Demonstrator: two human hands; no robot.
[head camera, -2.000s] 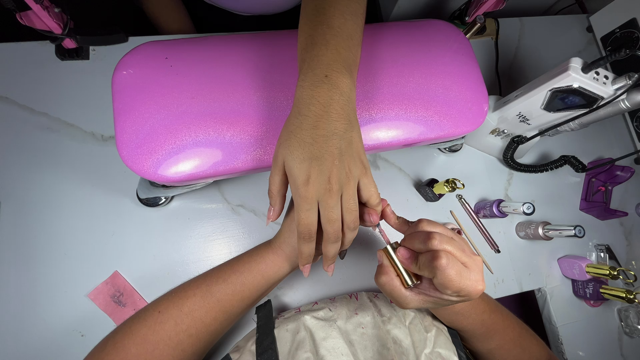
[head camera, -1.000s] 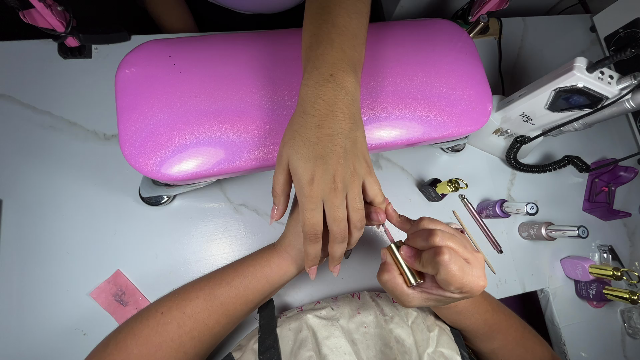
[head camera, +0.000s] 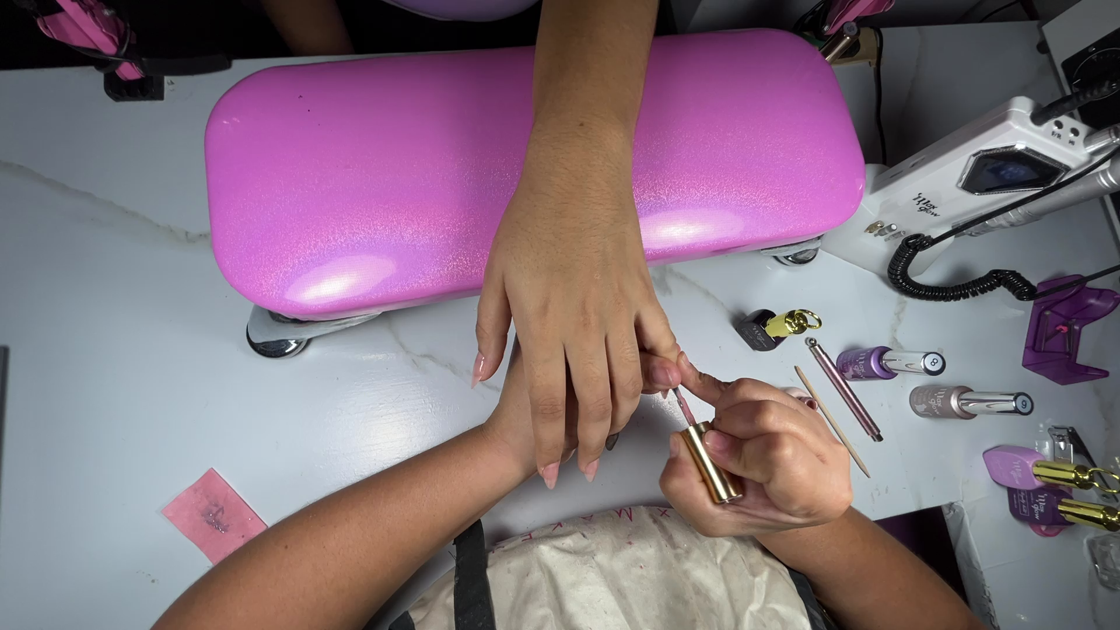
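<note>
Another person's hand lies palm down across a pink glitter armrest cushion, its fingers hanging past the front edge. My left hand is under it, mostly hidden, with a fingertip and thumb at that person's little finger. In my right hand is a nail polish brush with a gold cap, its bristles pointing up at the tip of the little finger. My right little finger reaches to that same fingertip. Several nails of the other hand look pink and pointed.
On the right of the marbled table lie a dark polish bottle, a metallic pink tool, a wooden stick, a purple bottle and a greyish bottle. Behind them stands a white nail drill unit. A pink square lies left.
</note>
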